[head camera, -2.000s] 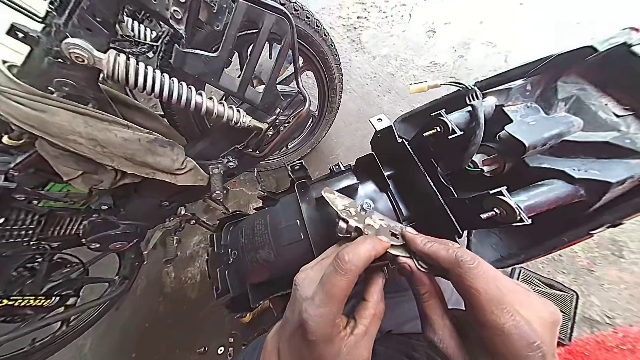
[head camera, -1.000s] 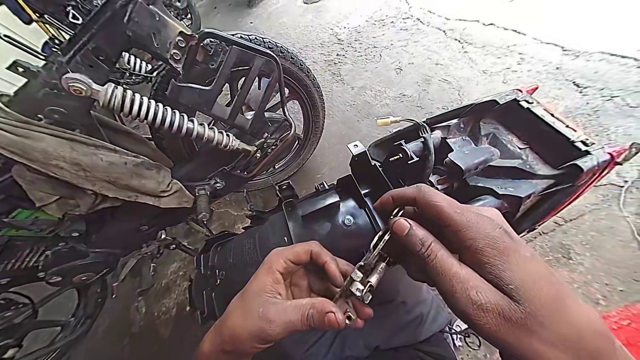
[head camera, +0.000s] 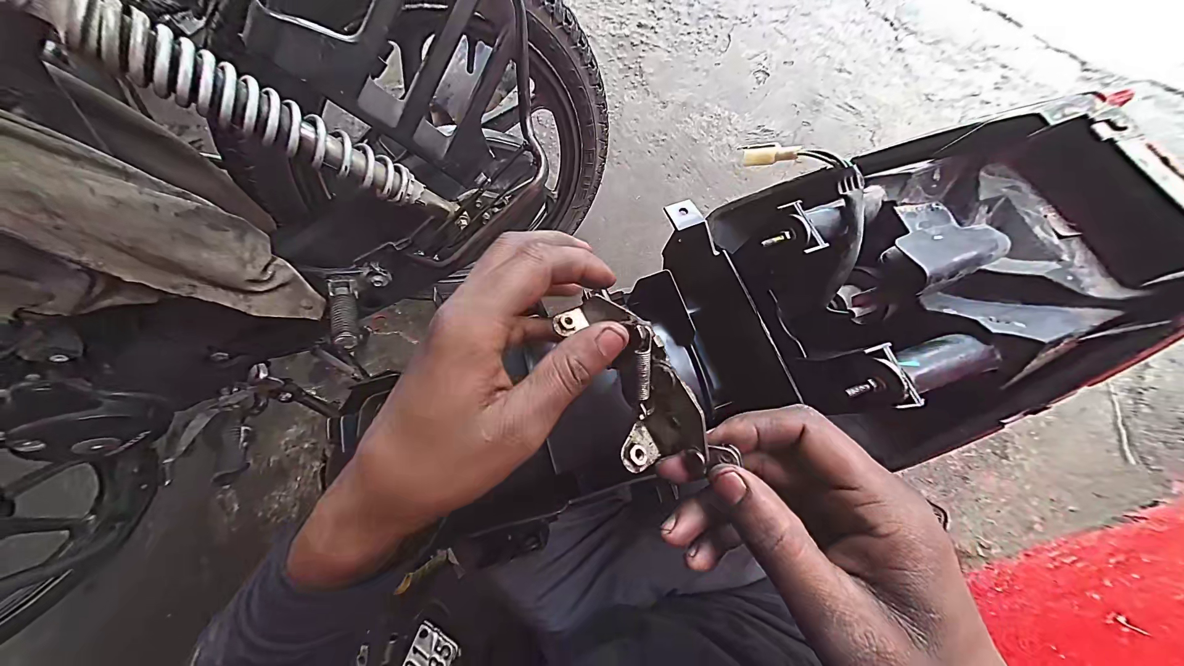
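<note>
My left hand (head camera: 481, 398) grips the upper end of a metal latch bracket (head camera: 675, 412) between thumb and fingers. A small coil spring (head camera: 645, 370) runs along the bracket, with a holed tab at either end. Down at its lower right end, my right hand (head camera: 814, 518) pinches a thin wire loop (head camera: 726, 455) between thumb and forefinger. Both hands are over a black plastic motorcycle tail section (head camera: 740, 324), whose lamp sockets and wiring show to the right. Part of the bracket is hidden by my left fingers.
At the left a motorcycle's shock absorber spring (head camera: 250, 106), rear tyre (head camera: 587, 111) and a draped grey cloth (head camera: 139, 222) show. A yellowish connector (head camera: 770, 155) sticks out above the tail section. A red surface (head camera: 1091, 583) covers the lower right, beside concrete floor (head camera: 684, 74).
My left hand has moved up to the bracket's upper end, while my right has moved from above it to its lower right end. The bracket has been turned, so its spring now shows lengthwise.
</note>
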